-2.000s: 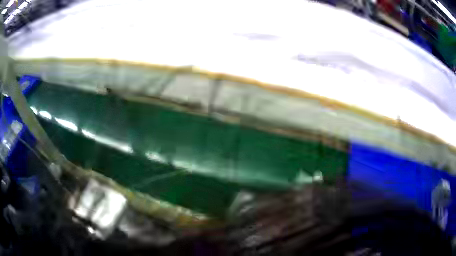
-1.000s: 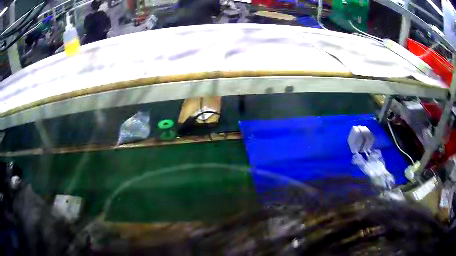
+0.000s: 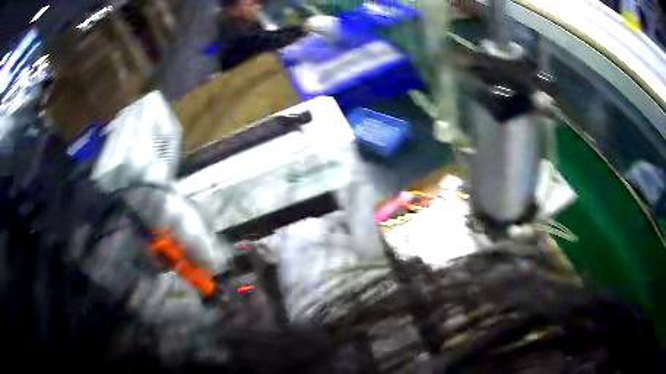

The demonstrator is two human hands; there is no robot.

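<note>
No hand of mine can be made out; the lower part of the view is dark and blurred. Nearest in front stands a white bench machine (image 3: pixel 277 172) with a long black slot along its top. An orange part (image 3: pixel 182 263) is at its lower left. A silver metal cylinder (image 3: pixel 504 161) with a black block on top stands upright to the right. A white unit (image 3: pixel 553 191) with a thin pale cord lies just right of the cylinder, by the green belt.
The green conveyor belt (image 3: pixel 610 219) runs down the right side, under a white shelf (image 3: pixel 584 40). A small blue bin (image 3: pixel 380 130) and larger blue totes (image 3: pixel 350 69) are behind the machine. A person in dark clothing (image 3: pixel 252 36) is at the back. Tan cartons (image 3: pixel 234 91) stand behind the machine.
The view has swung left, from the shelf, belt and blue surface to the bench machine and cylinder. The belt and shelf now show at the right.
</note>
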